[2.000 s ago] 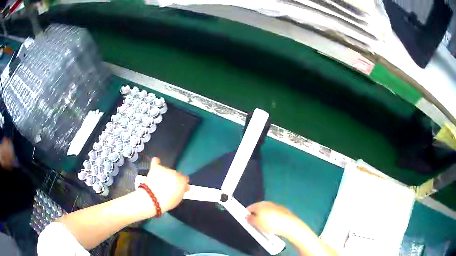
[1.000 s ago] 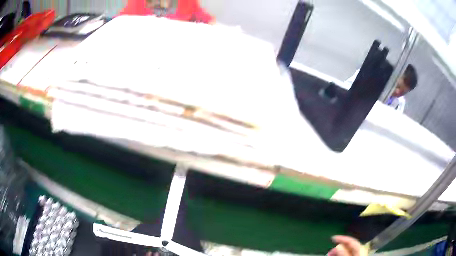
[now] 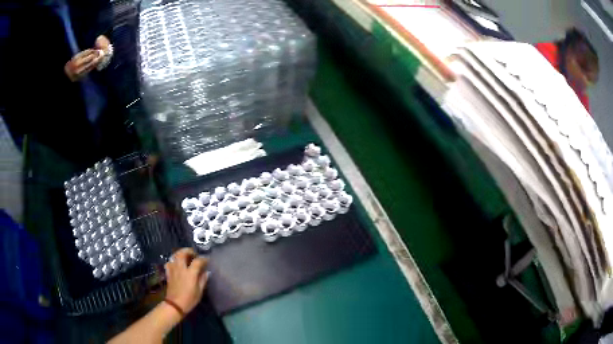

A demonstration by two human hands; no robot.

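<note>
The hub tray (image 3: 289, 269) is a flat black tray on the green bench. Rows of small white-silver hubs (image 3: 269, 198) stand on its far part, and its near part is bare black. My left hand (image 3: 185, 279), with a red bracelet at the wrist, is at the tray's near left corner, just below the hubs. Its fingers are bent; a small pale spot shows by the fingertips, but I cannot tell if it is a held piece. My right hand is not in view.
A second hub tray (image 3: 102, 218) sits on a wire rack (image 3: 111, 295) at left. Wrapped clear trays (image 3: 225, 74) and white strips (image 3: 225, 158) are behind the hub tray. Stacked white sheets (image 3: 531, 127) are at right. Other people's hands (image 3: 91, 60) show upper left, a person upper right.
The view has swung down and left to the hub trays. The three-armed white assembly, black upright fixture and my right hand have left the picture. My left hand is now at the tray corner.
</note>
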